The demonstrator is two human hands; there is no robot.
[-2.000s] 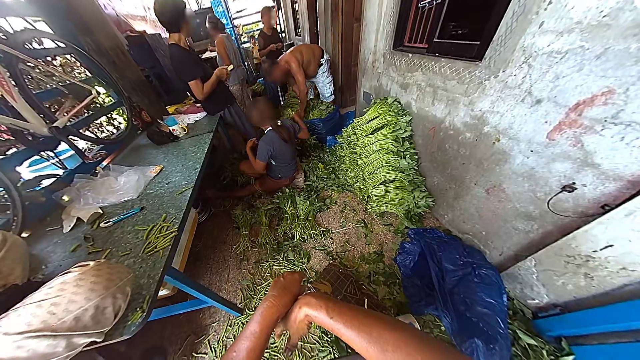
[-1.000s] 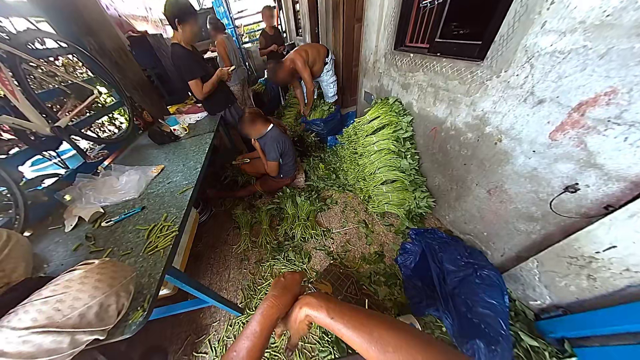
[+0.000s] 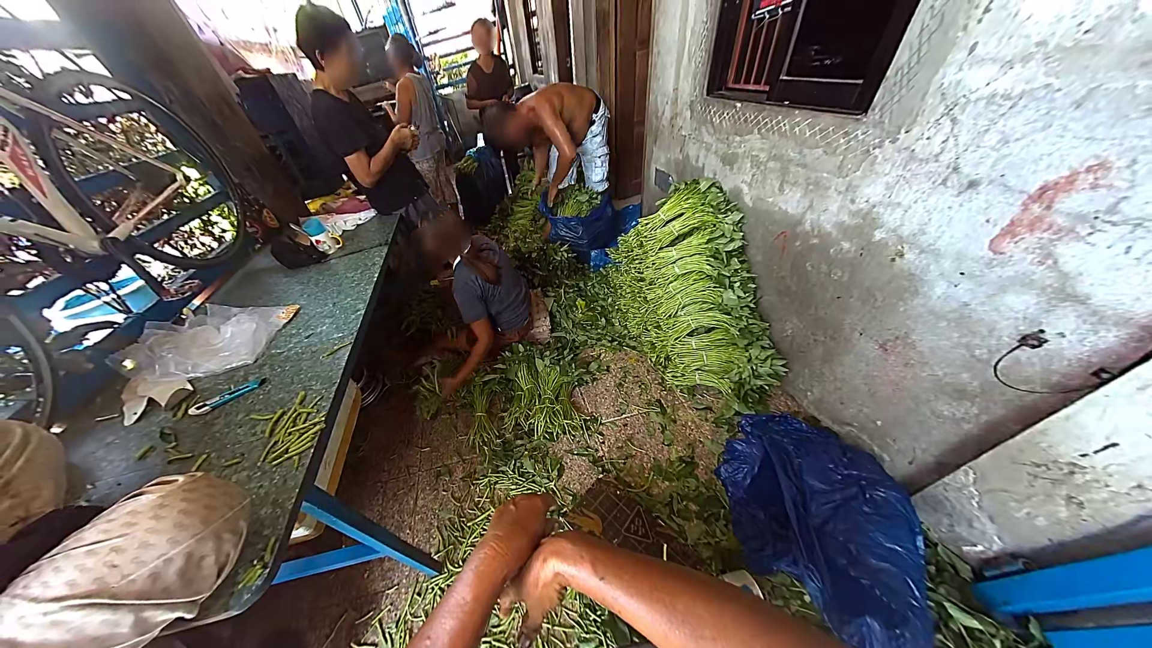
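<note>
My left hand and my right hand are at the bottom centre, wrists close together, the right one lower. Their fingers are mostly hidden or blurred, so what they hold cannot be told. Cut green stems lie scattered under and around them. Just ahead on the floor are tied bundles of leafy greens, and a long stack of bundled greens lies along the wall. A blue plastic bag lies crumpled to the right of my hands.
A green-topped table at left carries a clear plastic bag, a blue cutter and cut stem pieces. A crouching person is ahead; another bends over a blue bag. Others stand behind. The concrete wall bounds the right.
The crouching person now reaches an arm down toward the greens on the floor; a second ago that arm was drawn in. My hands have barely moved.
</note>
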